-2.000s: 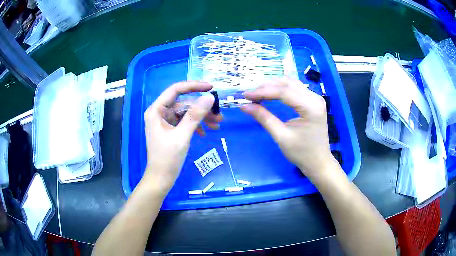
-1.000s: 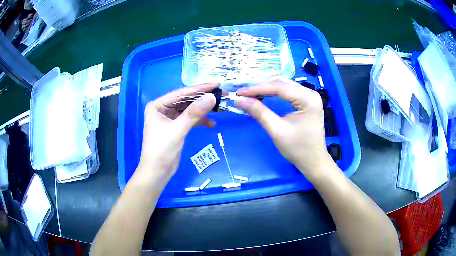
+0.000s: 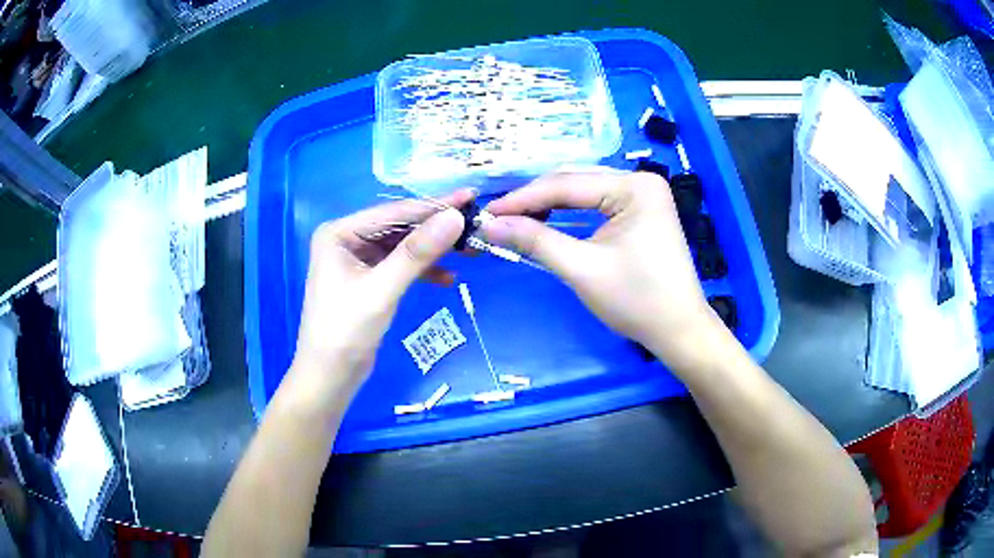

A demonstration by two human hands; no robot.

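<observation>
My left hand (image 3: 365,267) holds a small black housing (image 3: 470,226) between thumb and fingers, above the middle of the blue tray (image 3: 545,417). Thin white leads run from the housing back through the left fingers. My right hand (image 3: 610,245) pinches a white lead (image 3: 496,251) at the housing's right side; its fingertips touch or nearly touch the housing. The exact fit at the fingertips is too small to tell. A clear box (image 3: 491,114) full of white leads stands at the tray's far side.
Black housings (image 3: 703,234) line the tray's right side. A printed label (image 3: 435,340), a loose long lead (image 3: 480,338) and short white sleeves (image 3: 437,396) lie near its front. Clear boxes stand left (image 3: 120,278) and right (image 3: 845,185). A green belt (image 3: 294,49) runs behind.
My right fingertips have moved left, closer to the housing. The tray and its contents appear shifted slightly left and up in view.
</observation>
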